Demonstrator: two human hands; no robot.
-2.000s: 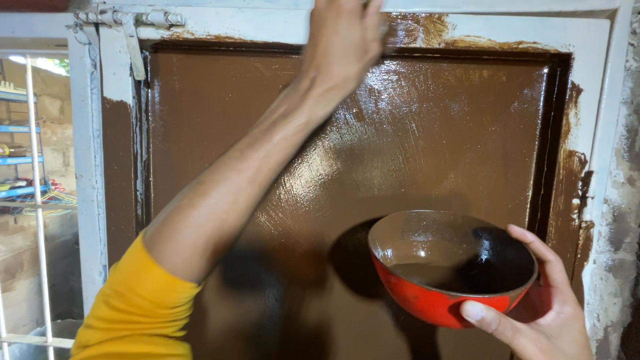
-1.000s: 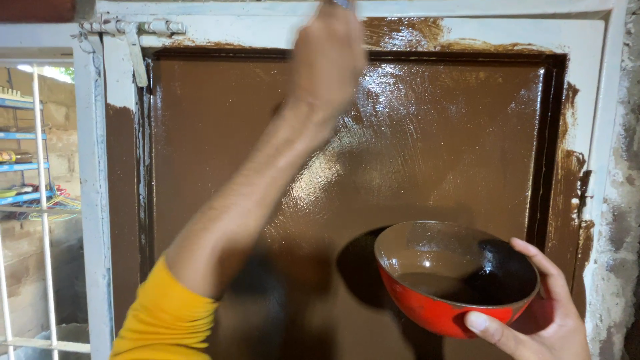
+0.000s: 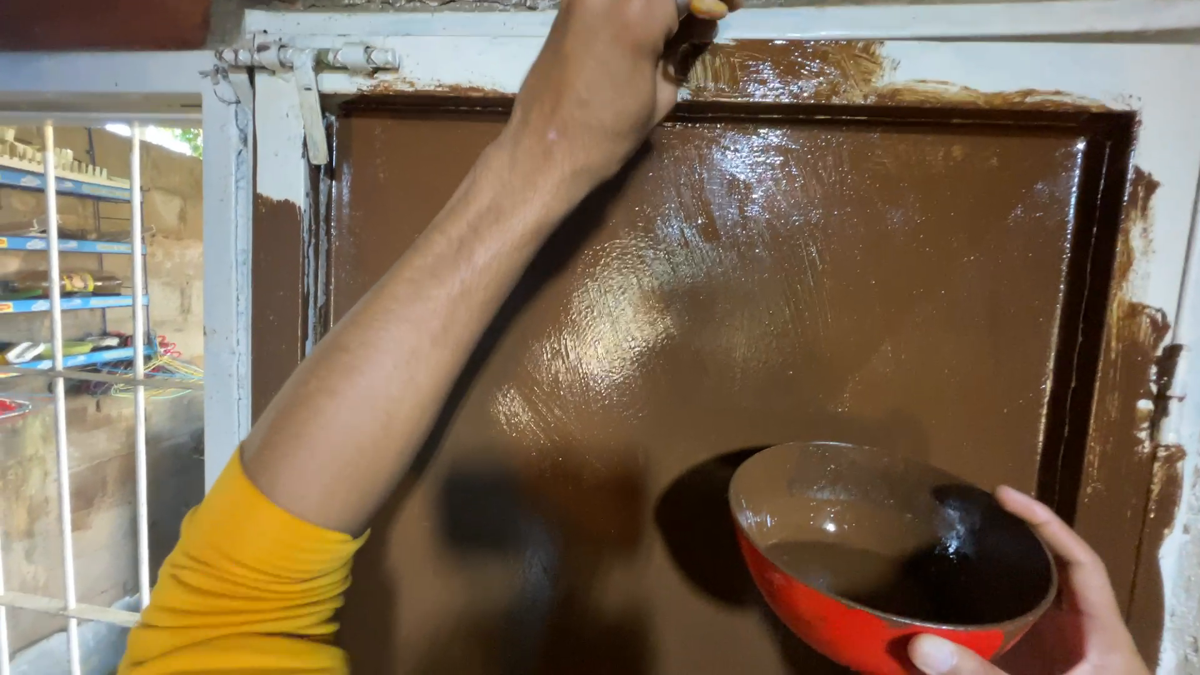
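Observation:
My left hand [image 3: 619, 66] is raised to the top rail of a painted door or shutter, its fingers closed around what looks like a paintbrush, mostly hidden by the hand and the frame's edge. Below it spreads a recessed panel [image 3: 900, 309] covered in glossy brown paint. At lower right my right hand [image 3: 1078, 581] grips a red bowl [image 3: 825, 619], thumb on the near outside and fingers behind the rim. The bowl is tilted toward me, with dark brown paint inside. It casts a dark shadow on the panel.
The pale frame [image 3: 1022, 70] has patchy brown strokes along its top and right side. A metal slide bolt [image 3: 309, 58] sits at upper left. Farther left, white window bars [image 3: 56, 309] stand before blue-edged shelves [image 3: 75, 246] with goods and a rough wall.
My left hand has moved a little along the top rail, left and then back right. The bowl in my right hand sits slightly lower in view than two seconds ago.

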